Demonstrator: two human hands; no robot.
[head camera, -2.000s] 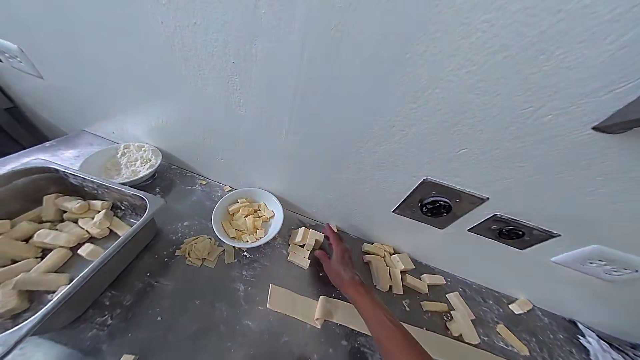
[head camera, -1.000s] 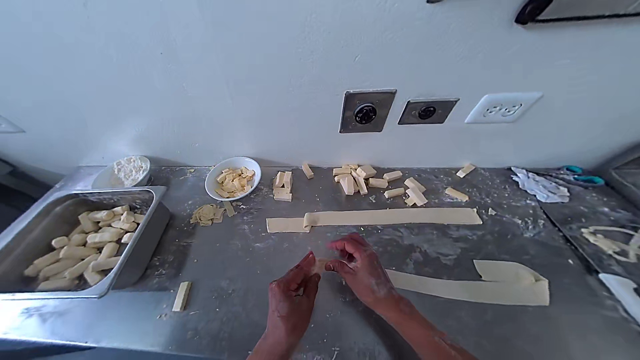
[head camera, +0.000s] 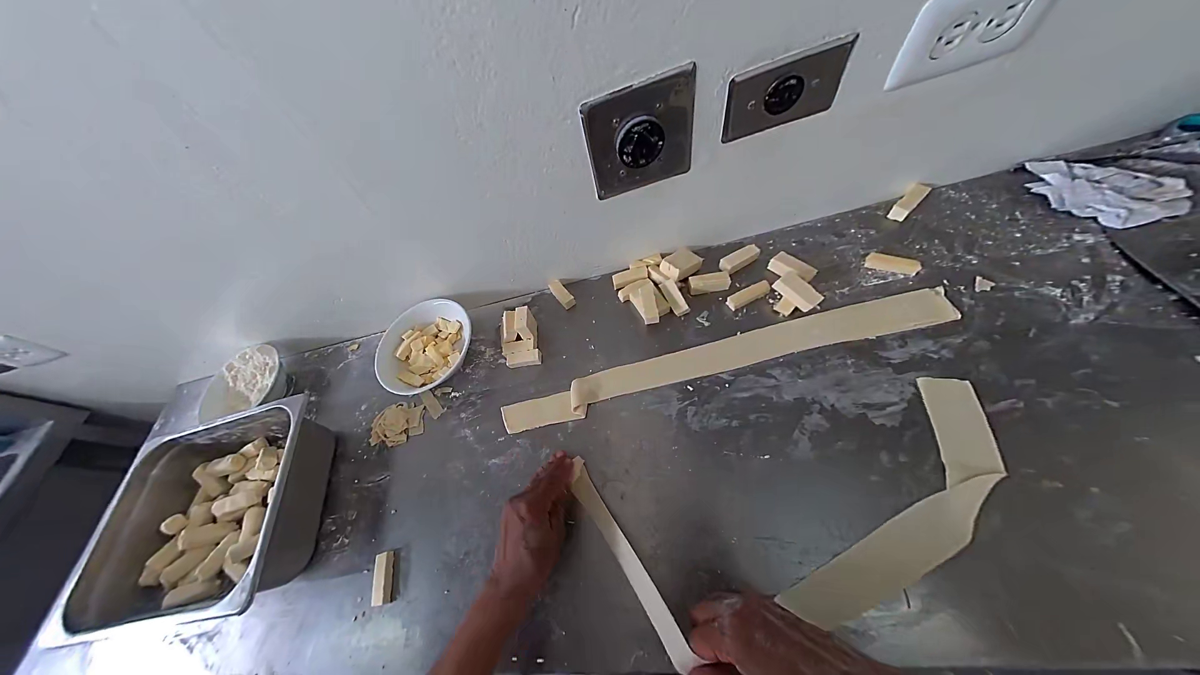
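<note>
A dough strip (head camera: 623, 553) runs between my hands. My left hand (head camera: 534, 525) pinches its upper end. My right hand (head camera: 750, 637), near the bottom edge, holds the strip farther down. From beside my right hand, a wider dough strip (head camera: 891, 544) extends to the right and folds over at its far end. Behind my hands lies another long dough strip (head camera: 769, 352), folded over near its left end. Cheese-like sticks (head camera: 656, 281) are heaped along the wall, and a small stack of them (head camera: 520, 337) sits left of the heap. One stick (head camera: 382, 578) lies alone left of my left hand.
At left, a steel pan (head camera: 305, 469) holds several dough-wrapped pieces (head camera: 216, 516). Behind it stands a bowl of white powder (head camera: 251, 375). A white bowl (head camera: 382, 361) holds small pale pieces, with thin scraps (head camera: 396, 424) beside it. A crumpled cloth (head camera: 1111, 192) lies at the far right.
My hands were close together a second ago. They are now apart, with my right hand lower and a dough strip stretched between them. The wider strip at right has shifted and bends more sharply.
</note>
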